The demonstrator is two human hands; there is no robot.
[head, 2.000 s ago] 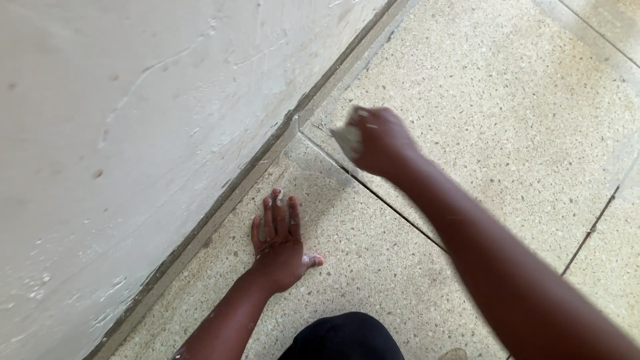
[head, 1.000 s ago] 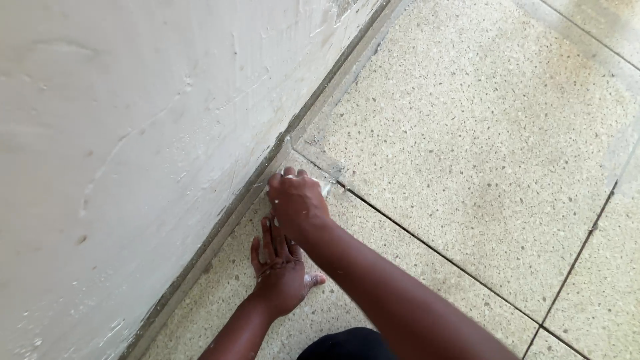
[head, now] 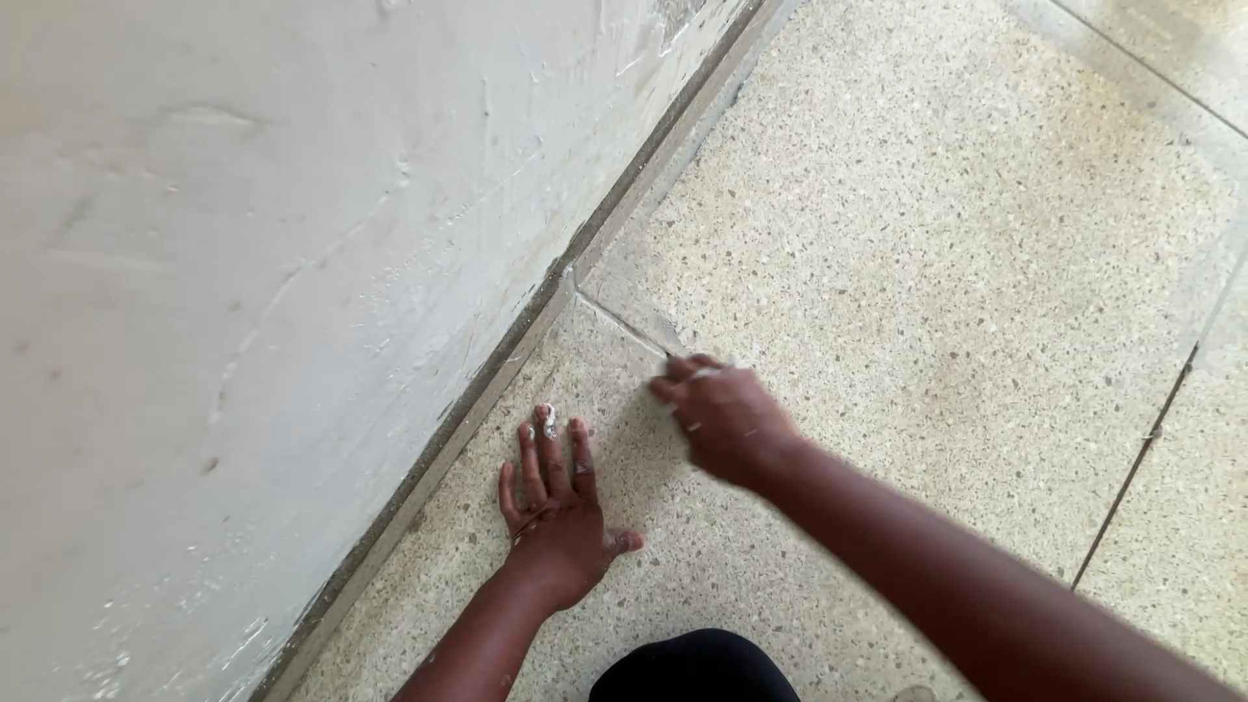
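Observation:
My left hand [head: 561,522] lies palm down on the speckled terrazzo floor [head: 877,244], its fingers apart and pointing toward the wall base. White paste sticks to its fingertips. To the right of it, my right hand [head: 726,414] is curled low over the joint between two floor slabs, blurred by motion. Whatever it may hold is hidden by the fingers. Pale filler [head: 619,320] shows in the joint between this hand and the wall, with a greyish smear on the slab around it.
A whitish wall [head: 244,244] with drips and bumps rises on the left, with a grey skirting strip [head: 468,395] along its foot. A dark slab joint [head: 1136,458] runs at the right. My dark-clothed knee [head: 694,671] is at the bottom edge.
My right hand has moved from beside my left fingertips, where it was a second ago, out to the right along the joint. My left hand has stayed flat on the floor.

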